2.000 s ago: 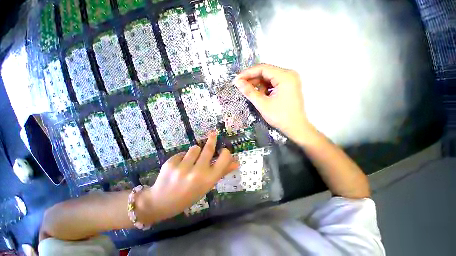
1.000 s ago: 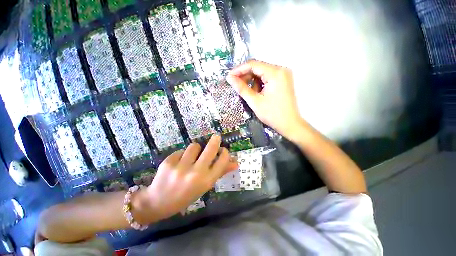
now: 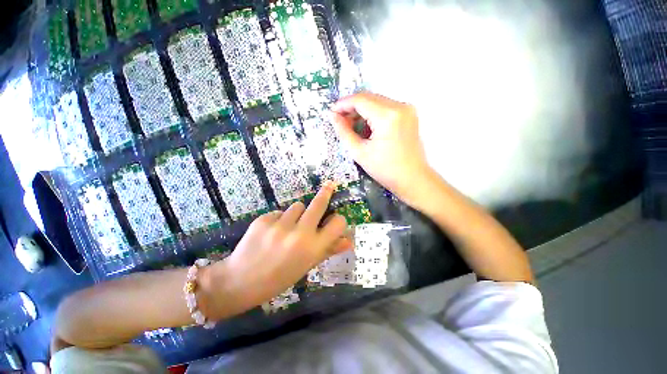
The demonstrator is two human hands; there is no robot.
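A whitish dotted dome sheet [image 3: 330, 155] lies over the rightmost pocket of the second full row of the tray [image 3: 191, 128]. My right hand [image 3: 386, 142] pinches its upper edge between thumb and index finger. My left hand [image 3: 281, 248] is spread palm down below, its index fingertip touching the sheet's lower edge. Covered PCBs [image 3: 235, 175] fill the pockets to the left, with green edges showing. Loose dome sheet strips [image 3: 371, 256] lie beside and partly under my left fingers.
Bare green PCBs [image 3: 133, 16] sit in the top row. Bright glare covers the plastic film [image 3: 468, 95] right of the tray. A dark smartphone-like object [image 3: 57, 219] and a small white rounded block [image 3: 29, 253] are at the left. Dark ribbed trays [image 3: 640, 58] stand at the upper right.
The dome sheet has gone from tilted and brownish to flatter and whitish. My left index finger has moved up and right onto its lower edge. My right hand has shifted slightly left.
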